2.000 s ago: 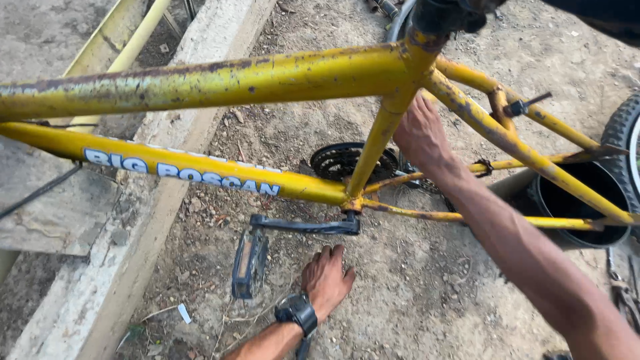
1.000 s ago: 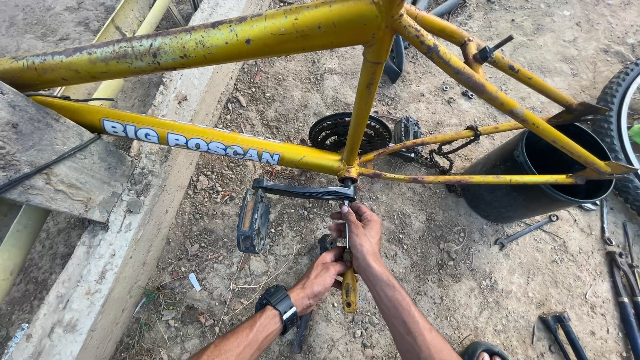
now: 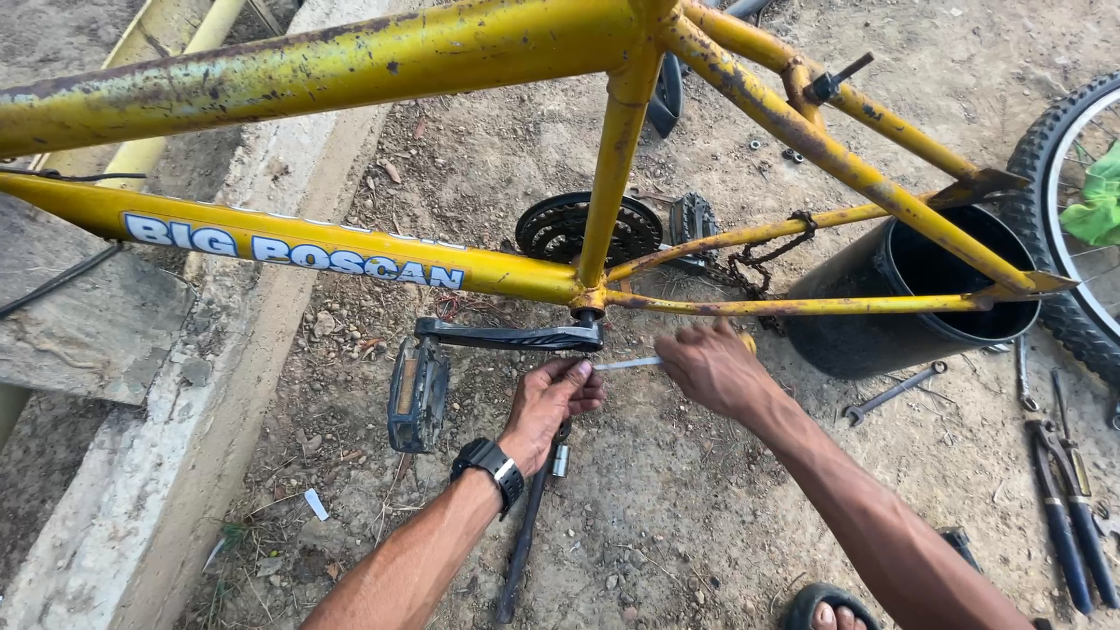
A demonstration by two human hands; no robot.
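A worn yellow bicycle frame [image 3: 516, 271] spans the view, with a black crank arm [image 3: 507, 336] and a pedal [image 3: 420, 395] on its near side. My right hand [image 3: 713, 363] is closed on a screwdriver [image 3: 632, 362], whose yellow handle shows past the fingers. Just below the crank's axle end, my left hand [image 3: 553, 398] pinches around the shaft's tip; whether it holds something small there I cannot tell. Under that hand lies a dark metal bar [image 3: 525, 534] beside a shiny socket [image 3: 560, 460]. The chainrings [image 3: 589, 229] are on the frame's far side.
A black bucket [image 3: 840, 293] stands under the rear stays, beside a bicycle wheel [image 3: 1046, 201]. A wrench [image 3: 894, 394] and long-handled pliers [image 3: 1063, 516] lie at right. A rusty chain [image 3: 757, 262] hangs from the stay. A concrete curb [image 3: 219, 420] runs along the left.
My right hand has come from behind the frame to the screwdriver, then moved right along it. The screwdriver has turned from upright in the view to nearly level. My left hand has moved up toward the crank.
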